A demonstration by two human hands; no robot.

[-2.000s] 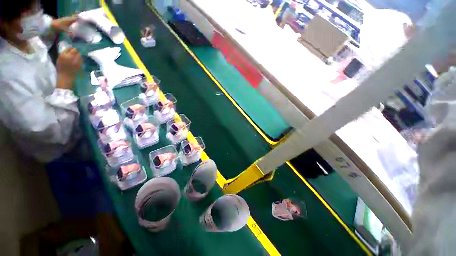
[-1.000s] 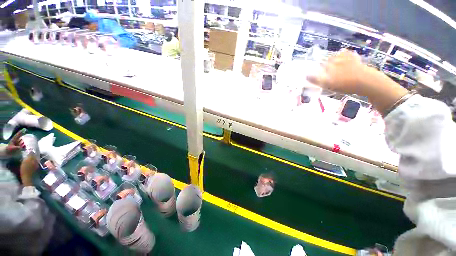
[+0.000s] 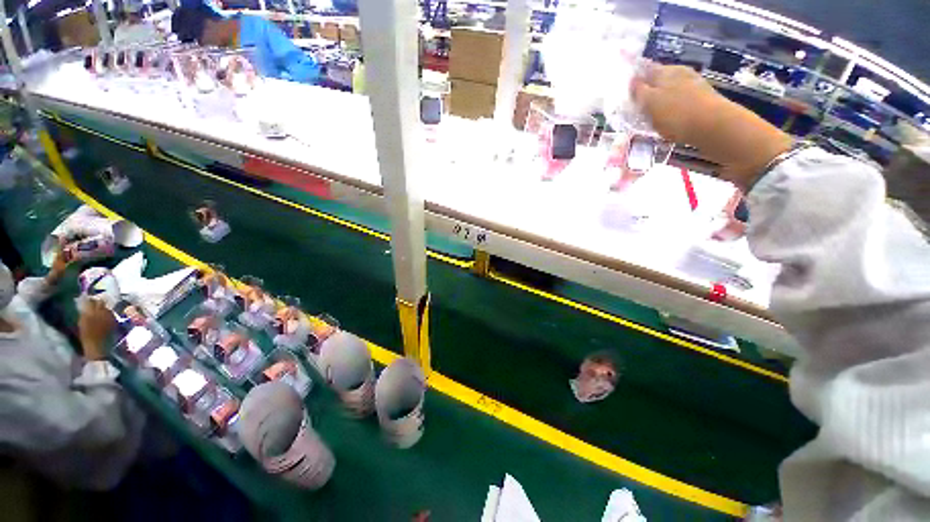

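Observation:
My right hand [image 3: 678,107] reaches from the right over the raised white shelf. It grips a whitish, see-through, shapeless thing [image 3: 591,61] that looks like a clear plastic bag; glare hides its detail. Below it, a clear display box with a dark-screened smartwatch [image 3: 563,143] stands on the shelf, and another boxed watch [image 3: 639,155] stands just right of it. My left hand is not in view.
White shelf [image 3: 464,233] with a white post [image 3: 393,153]; boxed watch [image 3: 595,377] on the dark green belt. Nested paper sleeves [image 3: 286,433], boxed watches [image 3: 237,353] and paper blanks [image 3: 510,502] on the green bench. Another worker's hand [image 3: 97,324] at left.
The view has swung from the bench up to the shelf. My right hand came into view, then shifted slightly left and up; the whitish bag now shows more clearly in it.

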